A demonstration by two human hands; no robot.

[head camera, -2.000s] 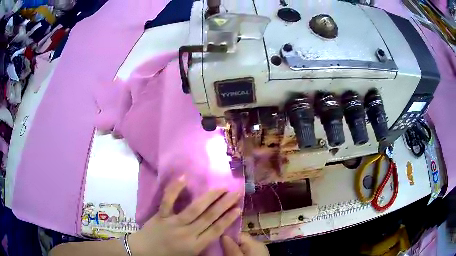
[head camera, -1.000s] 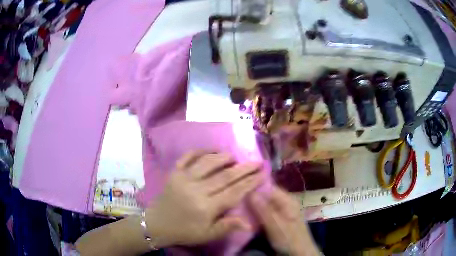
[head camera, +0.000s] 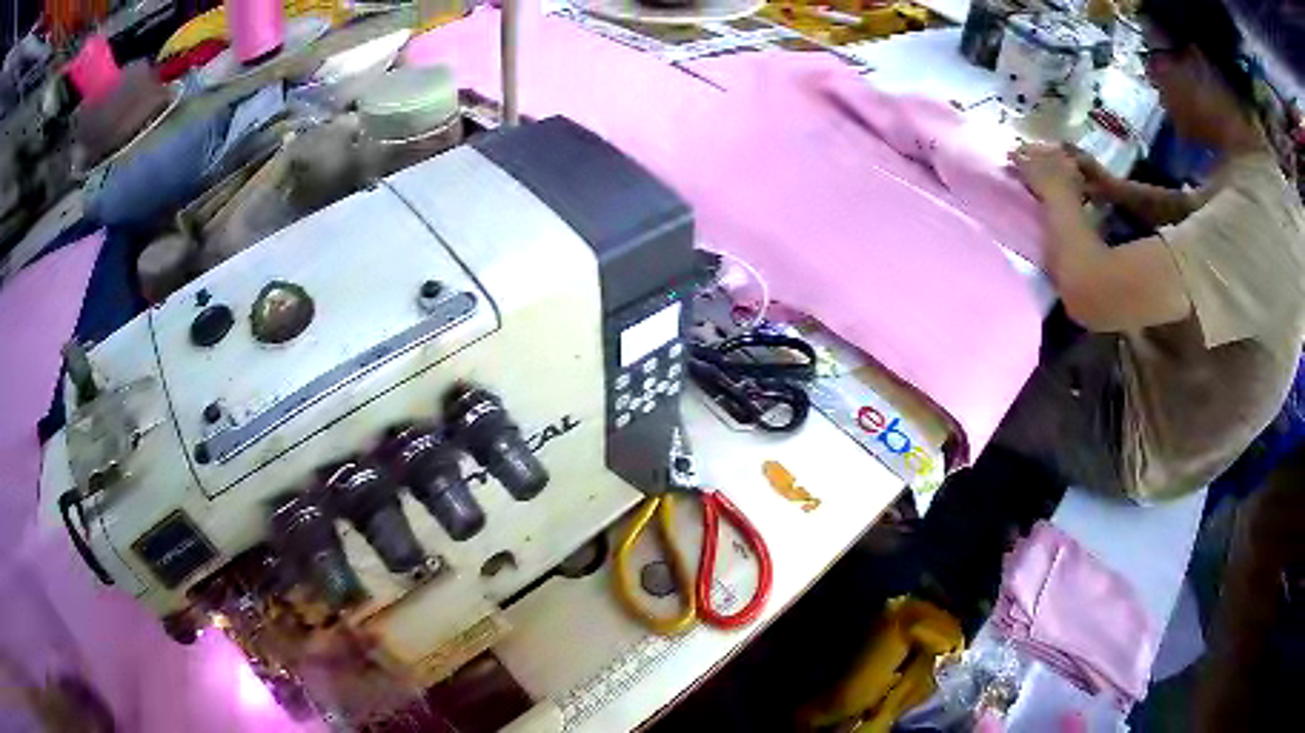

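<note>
The overlock machine [head camera: 344, 308] fills the left half of the head view. Pink fabric [head camera: 158, 680] lies at the needle area in the lower left corner, lit by a glaring violet-white lamp spot [head camera: 246, 676]. Four black tension knobs [head camera: 408, 494] line the machine front. Neither of my hands can be made out. A blurred, darker patch in the lower left corner is too unclear to name. The needle and presser foot are also not clear.
Scissors with yellow and red loops [head camera: 694, 566] lie right of the machine, beside black-handled scissors [head camera: 759, 375]. Long pink panels [head camera: 859, 229] spread behind. A person [head camera: 1216, 287] sits at the right, handling pink cloth. Folded pink pieces [head camera: 1076, 613] lie lower right.
The view has swung right, so the machine now stands at the left and the other person shows. Both my hands, earlier on the pink fabric, can no longer be made out.
</note>
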